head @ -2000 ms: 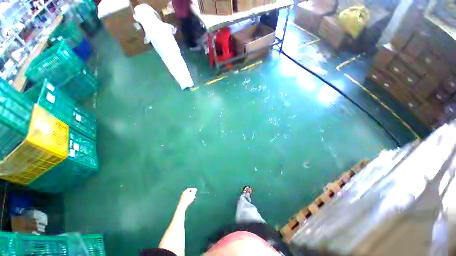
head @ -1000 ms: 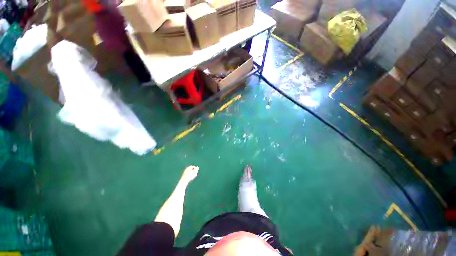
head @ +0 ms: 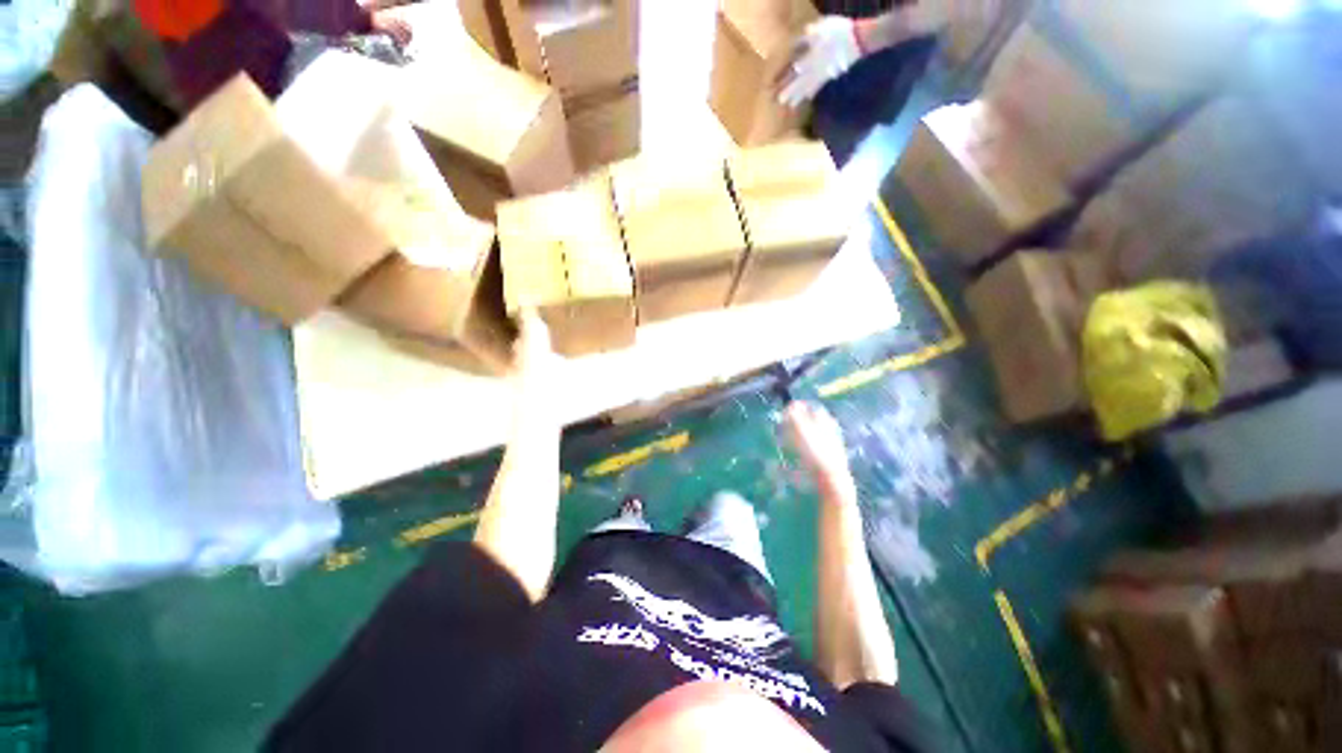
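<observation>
A row of three closed brown cartons (head: 677, 243) stands near the front edge of a white table (head: 442, 419). My left hand (head: 533, 341) is over the table at the front left of the row, in front of the left carton. It is blurred, and I cannot tell whether it touches the carton. My right hand (head: 814, 437) is blurred, low in front of the table's right part, apart from the cartons and empty. More brown cartons (head: 258, 199) lie tilted at the table's left.
A long translucent film bundle (head: 147, 353) is at the left. Another person's gloved hand (head: 820, 59) is behind the cartons. A person in dark red (head: 243, 52) is at the top left. Cartons and a yellow bag (head: 1152, 358) are at the right, with stacked cartons (head: 1222, 633) lower right.
I have moved up to the table; the cartons now look nearer and larger. Both my hands now show, raised forward. The gloved hand behind the cartons has come into view.
</observation>
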